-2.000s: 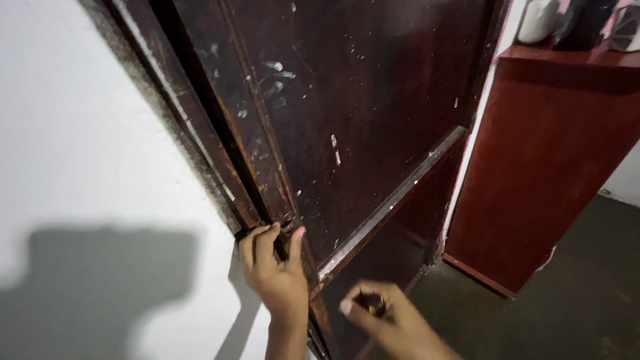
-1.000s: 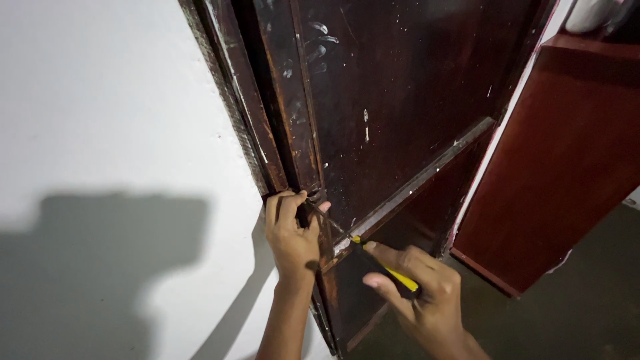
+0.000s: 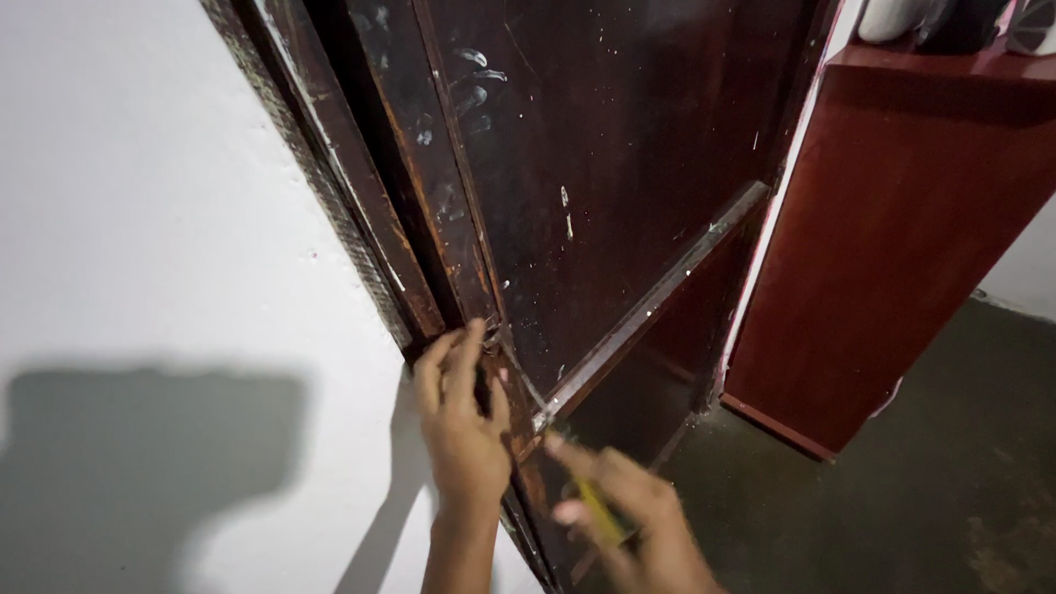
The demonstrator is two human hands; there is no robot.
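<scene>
A dark brown wooden door (image 3: 627, 165), spotted with pale paint marks, stands beside its frame (image 3: 363, 181). My left hand (image 3: 466, 412) rests at the door's edge by the frame, fingers spread around a small metal part (image 3: 492, 332) too unclear to name. My right hand (image 3: 635, 503), lower and to the right, is shut on the yellow and black handle of a screwdriver (image 3: 601, 511). The tool's thin shaft runs up and left toward the fingers of my left hand. Its tip is hard to make out, and my right hand is blurred.
A white wall (image 3: 165, 206) with a dark shadow lies left of the door frame. Across the door runs a raised wooden rail (image 3: 660, 297). To the right stands a red-brown cabinet (image 3: 874, 247) with several objects on top, above a dark floor (image 3: 932, 495).
The screwdriver, plain in my right hand a second ago, does not show clearly in the earliest frame. My left hand stays at the same part of the door edge.
</scene>
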